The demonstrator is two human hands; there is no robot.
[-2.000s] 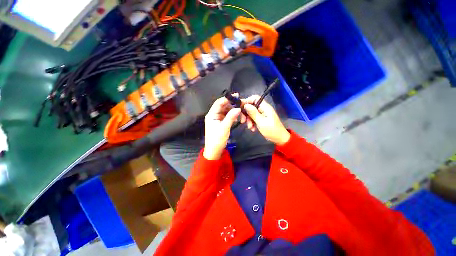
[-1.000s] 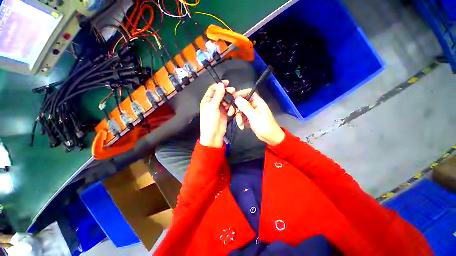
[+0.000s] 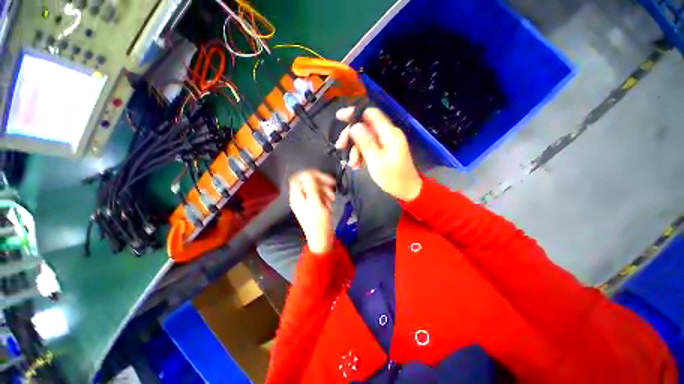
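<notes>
My right hand [image 3: 381, 150] holds a black cable assembly [image 3: 343, 176] at its connector end, over my lap. The rest of the cable hangs down between my hands. My left hand [image 3: 312, 204] is lower and to the left, blurred, with curled fingers beside the hanging cable; whether it touches the cable is unclear. A thin black lead runs from the upper part of the orange test strip [image 3: 244, 144] towards the connector at my right fingers. The exact joint is too blurred to tell.
A pile of black cables [image 3: 135, 184] lies on the green bench [image 3: 71, 217] left of the strip. The beige tester [image 3: 112, 97] with its lit screen stands behind. A blue bin [image 3: 525, 105] holding black cables is at the right. A cardboard box [image 3: 236, 307] sits below the bench.
My hands have come apart: the left has let go of the connector area and moved down, while the right has moved slightly up with the cable. The view has shifted, showing more of the tester.
</notes>
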